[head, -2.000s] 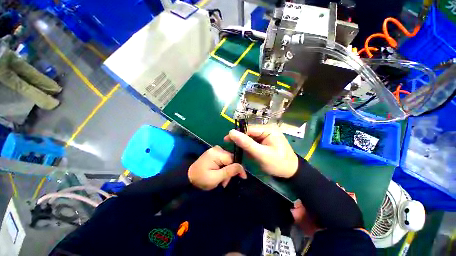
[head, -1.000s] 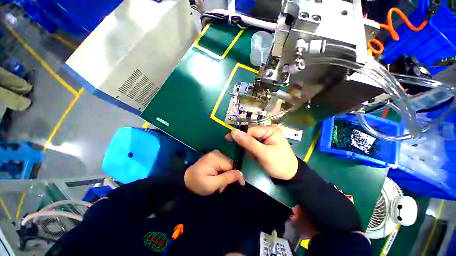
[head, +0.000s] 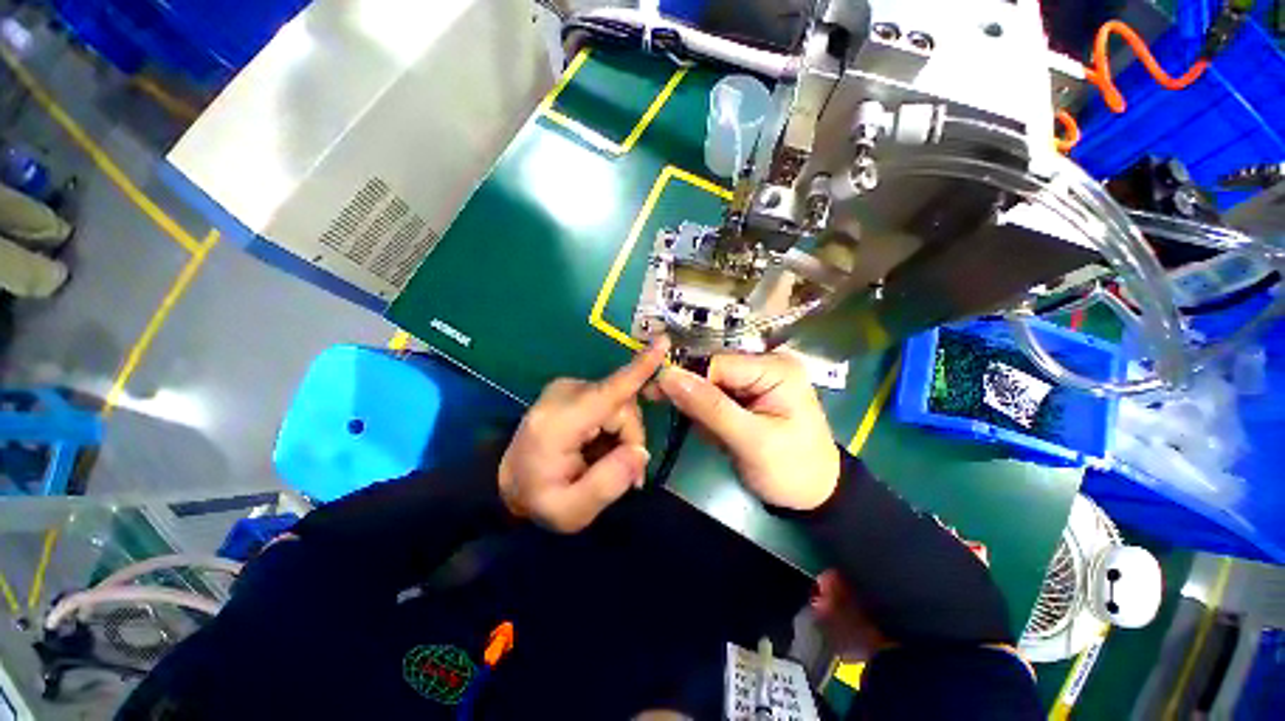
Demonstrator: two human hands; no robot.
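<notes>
My right hand [head: 765,423] pinches a thin black cable [head: 675,448] at the front of the silver fixture [head: 698,289]. The cable's tail hangs down over the bench edge between my hands. My left hand [head: 578,448] is beside it on the left, index finger stretched to the fixture's front edge near my right fingertips, the other fingers curled. Nothing shows held in my left hand. The cable's tip is too small to make out. The metal machine head [head: 902,99] stands behind and above the fixture.
A blue parts bin [head: 1008,395] is right of the machine, with clear tubing [head: 1127,268] looping over it. A clear plastic cup [head: 737,124] stands behind the fixture. An off-white cabinet [head: 367,141] is at left. A white fan [head: 1078,578] is at the right bench edge.
My left hand has let the cable's tail go, moved up and left, and stretched its index finger to the fixture's front. My right hand keeps its pinch, nearly unmoved. The view has come closer.
</notes>
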